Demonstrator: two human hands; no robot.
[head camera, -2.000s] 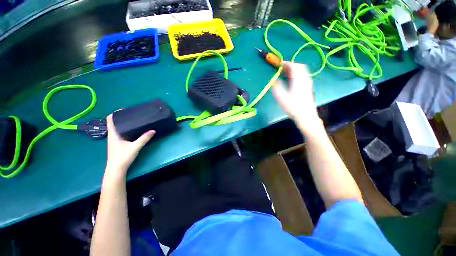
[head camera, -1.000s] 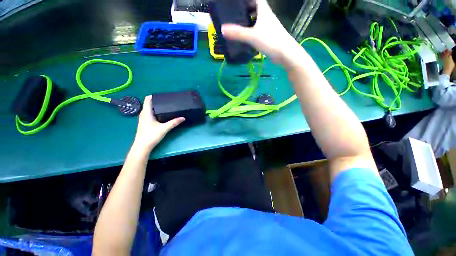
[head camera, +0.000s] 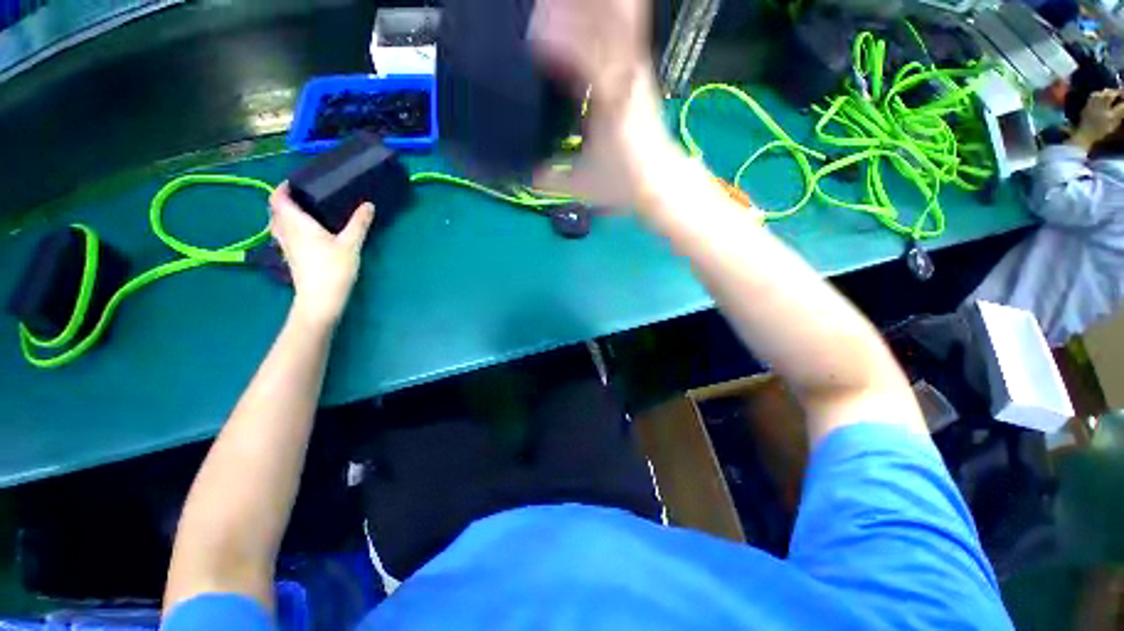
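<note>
My left hand (head camera: 318, 247) grips a black box housing (head camera: 349, 183) by its near side, at or just above the bench in front of the blue bin. My right hand (head camera: 604, 105) is raised and blurred. It holds a second black housing (head camera: 493, 86), which looks large and close to the camera and hides what lies behind it. Green cord (head camera: 475, 185) runs right from the left-hand housing. A round black end piece (head camera: 570, 219) lies on the bench below my right hand. Part of the orange screwdriver (head camera: 735, 192) shows behind my right forearm.
Blue parts bin (head camera: 367, 111) and white parts box (head camera: 404, 42) stand at the back. Another housing (head camera: 56, 284) with looped cord lies at left. A green cord pile (head camera: 906, 148) lies at right. A person in grey (head camera: 1060, 234) is at far right. A carton (head camera: 690, 462) stands below the bench.
Since two seconds ago my right hand has picked up the slotted housing and lifted it. In the last second my left hand has moved its housing back towards the blue bin and tilted it.
</note>
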